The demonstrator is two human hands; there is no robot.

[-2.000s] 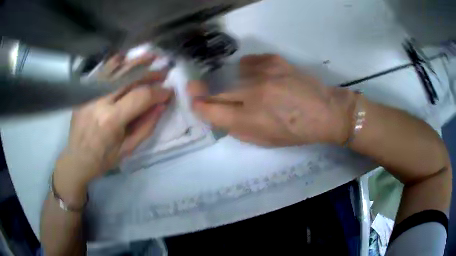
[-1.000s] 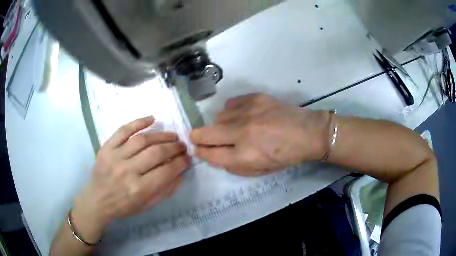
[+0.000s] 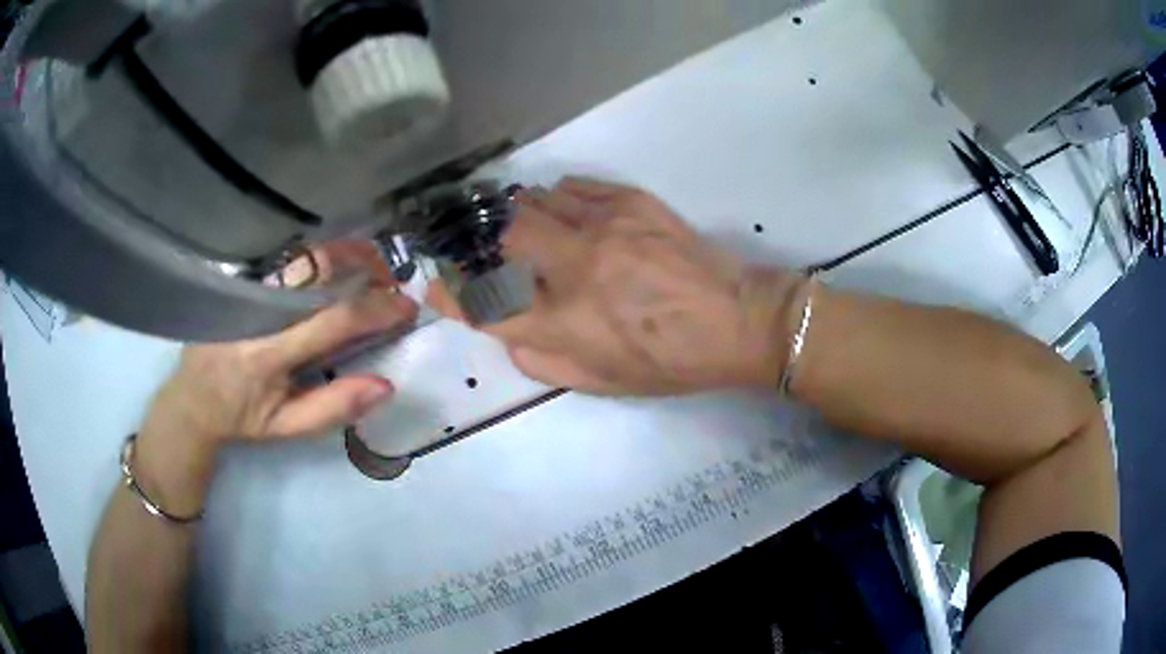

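The grey-white sewing machine head (image 3: 243, 90), with a ribbed white knob (image 3: 381, 92), covers the upper left. My left hand (image 3: 288, 371) is at the left of the needle area, its fingertips partly behind the head and its thumb spread below. My right hand (image 3: 627, 300) lies just right of the presser foot and needle parts (image 3: 473, 230), its fingertips partly hidden by them. The white piece and green panel cannot be clearly made out; the head and my hands block that spot. What my fingertips hold is hidden.
A printed ruler scale (image 3: 550, 562) runs along the white table's front edge. The machine bed shows small holes and a dark rounded notch (image 3: 381, 457). Black snips (image 3: 1017, 217) lie at the right, near cables and scissor-like loops (image 3: 1141, 192). A basket rim (image 3: 914, 549) is below right.
The white piece with green borders has gone from the area in front of the head. Both hands have moved up to the needle area, and the head covers more of the view.
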